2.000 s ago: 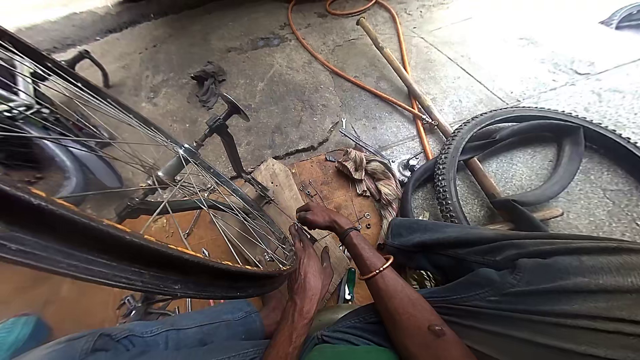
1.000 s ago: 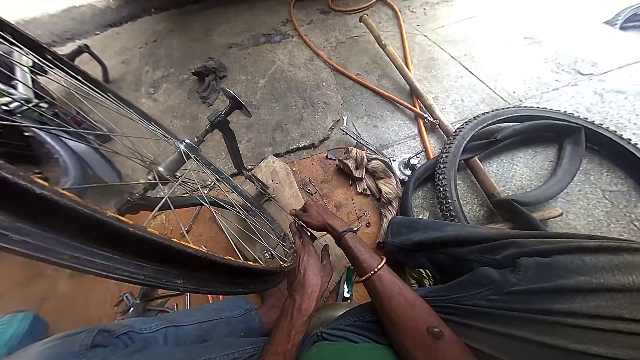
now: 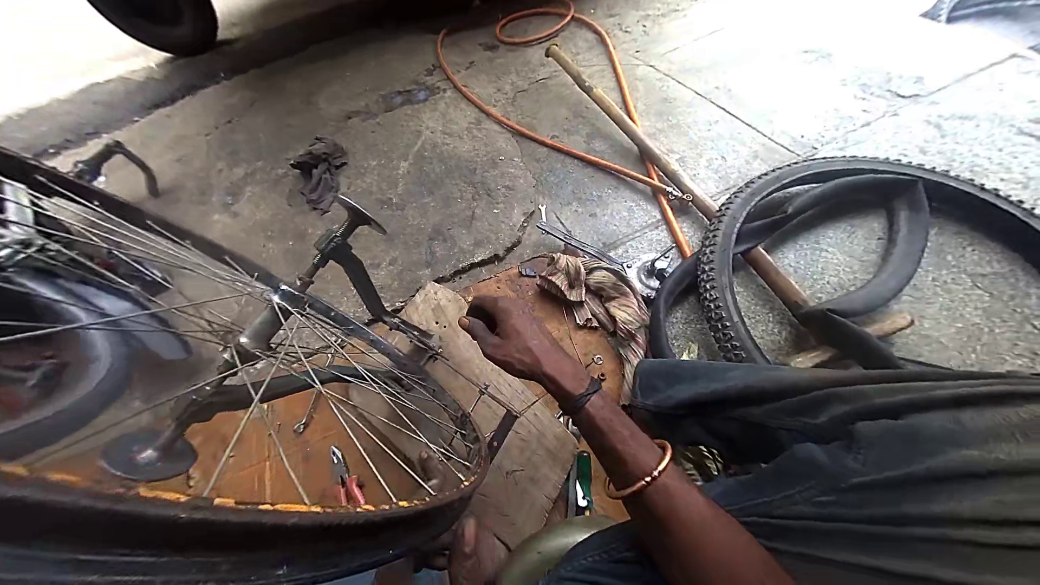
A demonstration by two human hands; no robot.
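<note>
A spoked bicycle wheel, its rim (image 3: pixel 479 455) darkened, is mounted at its hub (image 3: pixel 260 329) in a black metal stand (image 3: pixel 357 276). My left hand (image 3: pixel 471 552) is at the rim's lower right edge, mostly hidden by it; its grip cannot be made out. Above a worn wooden board (image 3: pixel 520 479), my right hand (image 3: pixel 512 337) has curled fingers, apart from the rim, and whether it holds anything small is unclear. Red-handled pliers (image 3: pixel 345 479) lie beneath the spokes. A green-handled tool (image 3: pixel 583 479) lies right of the board.
A striped rag (image 3: pixel 601 296) lies beside metal tools (image 3: pixel 577 244). At right, a knobby tyre (image 3: pixel 723 268) and an inner tube (image 3: pixel 902 252) lie over a wooden-handled tool (image 3: pixel 626 122). An orange hose (image 3: pixel 520 126) and a dark cloth (image 3: pixel 318 171) are on the concrete. Another bicycle wheel stands at left.
My hands were close together at the rim's right edge; they are now apart. My left hand has moved down and is largely hidden, while my right hand has moved off the rim. The view has shifted.
</note>
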